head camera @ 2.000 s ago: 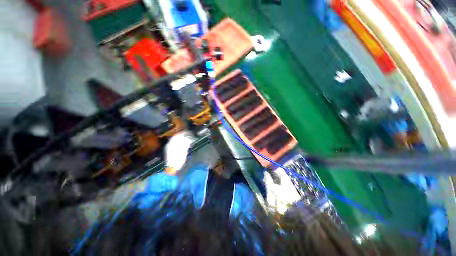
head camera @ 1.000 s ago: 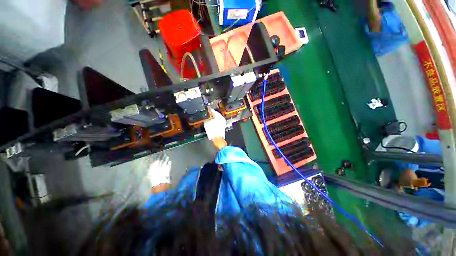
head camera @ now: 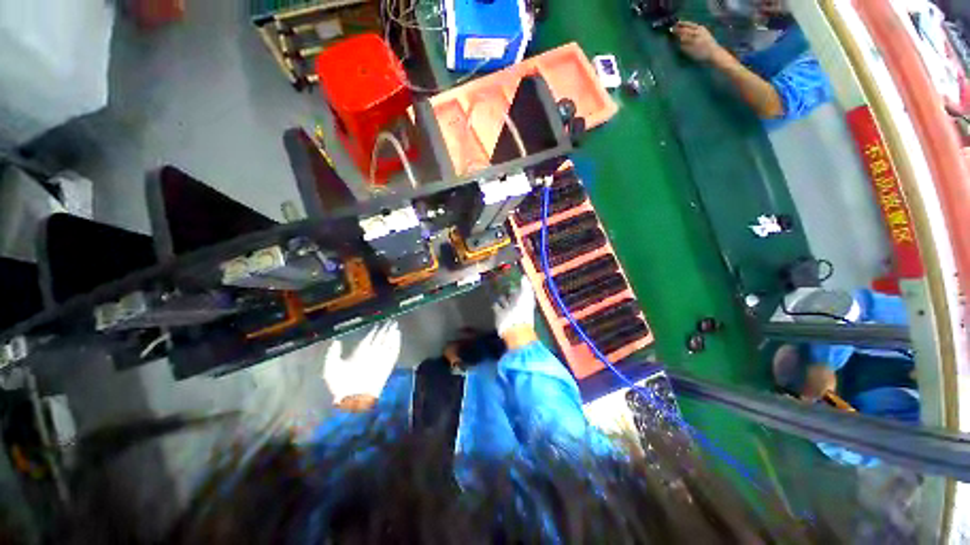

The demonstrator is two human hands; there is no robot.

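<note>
My left hand (head camera: 363, 364), in a white glove, is below the station row with its fingers spread and nothing in it. My right hand (head camera: 515, 309), also white-gloved, is at the near edge of the rightmost station, beside the orange bin; its fingertips are small and blurred, so I cannot tell if they hold something. The station row (head camera: 397, 246) has black frames, grey blocks and orange-brown lower parts. The orange compartment bin (head camera: 557, 326) holds rows of black ribbed parts.
A blue hose (head camera: 549, 271) crosses the bin. A blister tray (head camera: 650, 417) lies below it. Another orange bin (head camera: 584, 80), a red bucket (head camera: 363, 72) and a blue-and-white machine (head camera: 486, 34) are farther off. Other workers' arms (head camera: 752, 80) show at the right across the green bench (head camera: 638, 202).
My right hand has moved right and down from the stations towards the bin's near side. My left hand has moved slightly right with fingers spread. Another person's arm now reaches over the bench.
</note>
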